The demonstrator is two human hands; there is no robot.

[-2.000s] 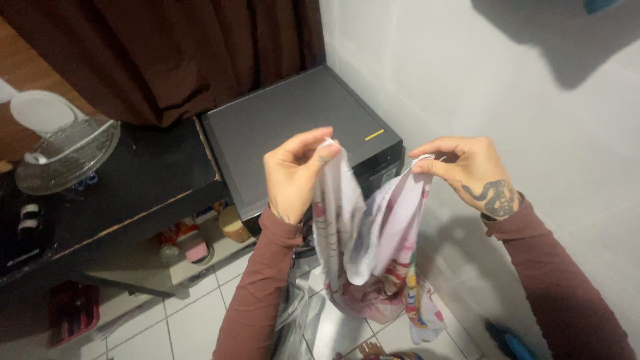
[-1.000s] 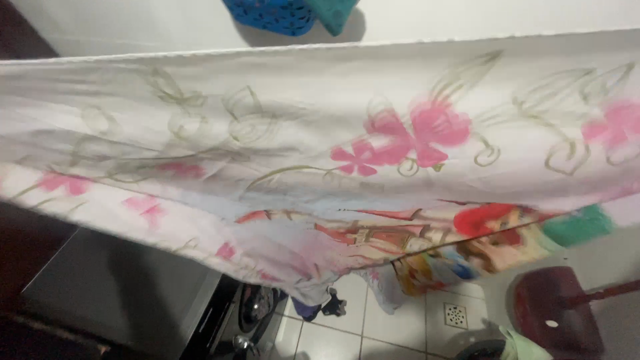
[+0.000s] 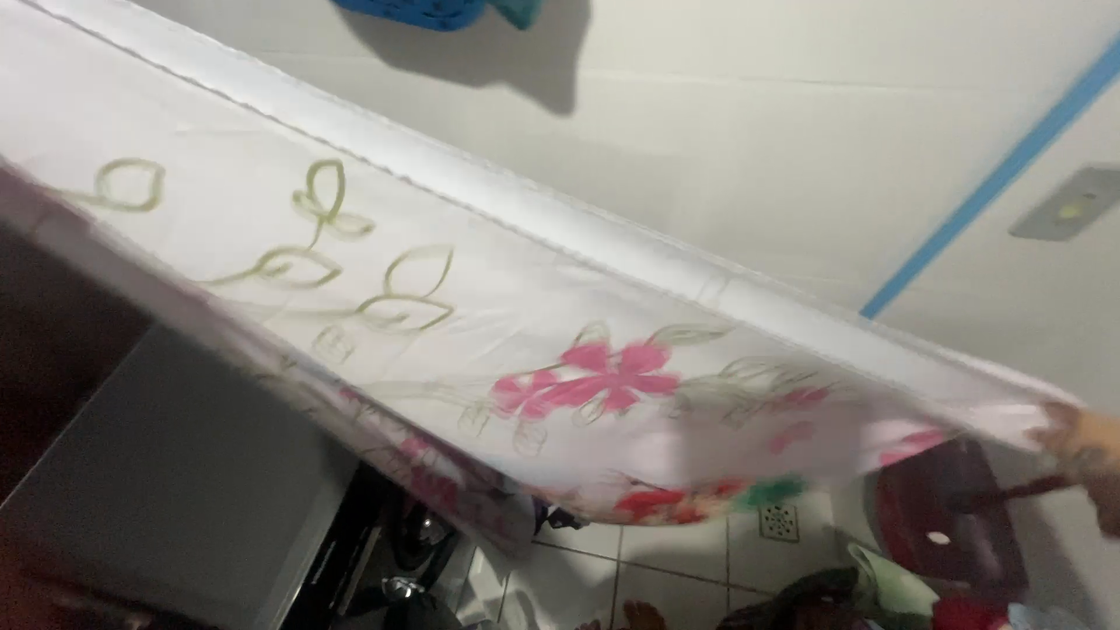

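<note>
A white cloth sheet (image 3: 542, 332) with pink flowers, green leaf outlines and a coloured printed figure is spread diagonally across the head view, from the upper left down to the right. My right hand (image 3: 1081, 446), blurred at the right edge, is closed on the sheet's right end. The left end of the sheet runs out of the frame, and my left hand cannot be seen. Part of the cloth sags in the middle and hides what lies behind it.
A grey-topped appliance (image 3: 192, 464) stands at lower left. On the tiled floor are a drain (image 3: 778, 522), a dark red plastic object (image 3: 949, 516) and piled clothes (image 3: 884, 582). A blue basket (image 3: 420, 10) and a switch plate (image 3: 1067, 203) are on the wall.
The cloth, bunched between both hands two seconds ago, is now stretched wide. Since one second ago it has tilted, its right end lower, and my right hand has come into view.
</note>
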